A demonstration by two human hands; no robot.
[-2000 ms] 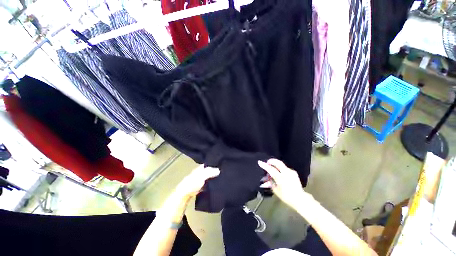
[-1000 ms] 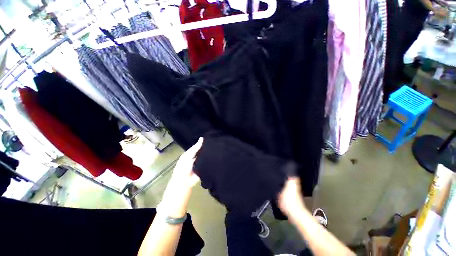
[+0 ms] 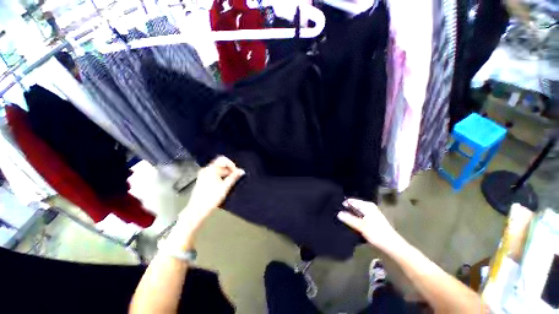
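Note:
Black trousers hang from a white clip hanger in front of me. A leg end is lifted and stretched sideways between my hands. My left hand is closed on its upper left edge. My right hand is closed on its right edge; a small dark thing shows at the fingers, too blurred to tell. The waist of the trousers is blurred.
Striped and red garments hang behind. Black and red garments hang at left, pink and striped ones at right. A blue stool, a black stand base and cartons stand at right. Black cloth lies at lower left.
My left hand has moved up and left, and my right hand has stayed at the right edge. The leg end is spread wider between them than at first. The view has shifted slightly.

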